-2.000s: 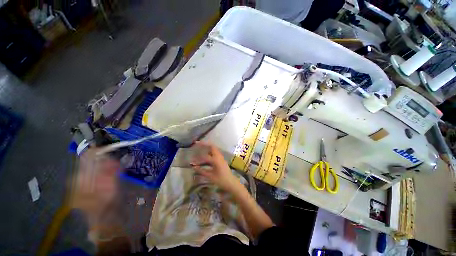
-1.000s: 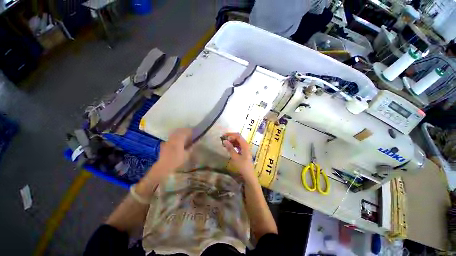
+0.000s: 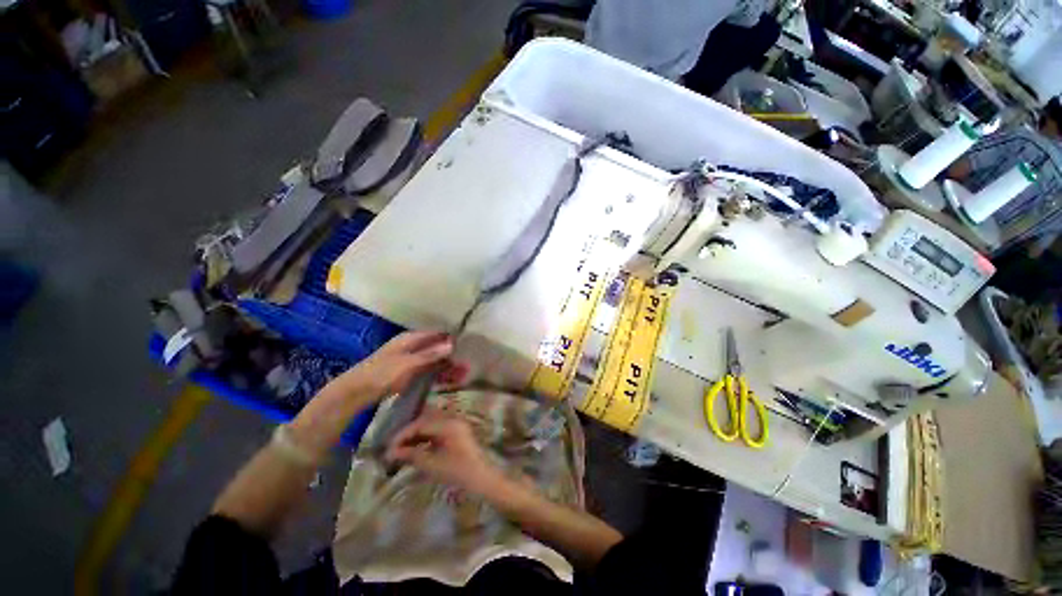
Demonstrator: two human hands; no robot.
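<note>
A chain of curved grey pieces point(image 3: 530, 239) lies across the white machine table and runs over its near edge to my hands. My left hand point(image 3: 402, 363) is closed on the chain at the table edge, above my lap. My right hand point(image 3: 440, 448) is lower, over the beige-brown apron point(image 3: 512, 489), with its fingers bent at the lower end of a grey piece point(image 3: 402, 413) that hangs between the hands. Its fingertips are blurred, so its hold is hard to tell.
A blue crate point(image 3: 314, 309) with grey bundles point(image 3: 280, 233) stands at the left. Yellow-handled scissors point(image 3: 736, 402) lie on the bed of the white sewing machine point(image 3: 815, 279). A white trough point(image 3: 652, 111) is behind the table. A person point(image 3: 652, 35) is beyond it.
The chain has slid towards my lap and a grey piece now hangs over the apron. My right hand has moved left and down from the table edge. My left hand stays near the edge.
</note>
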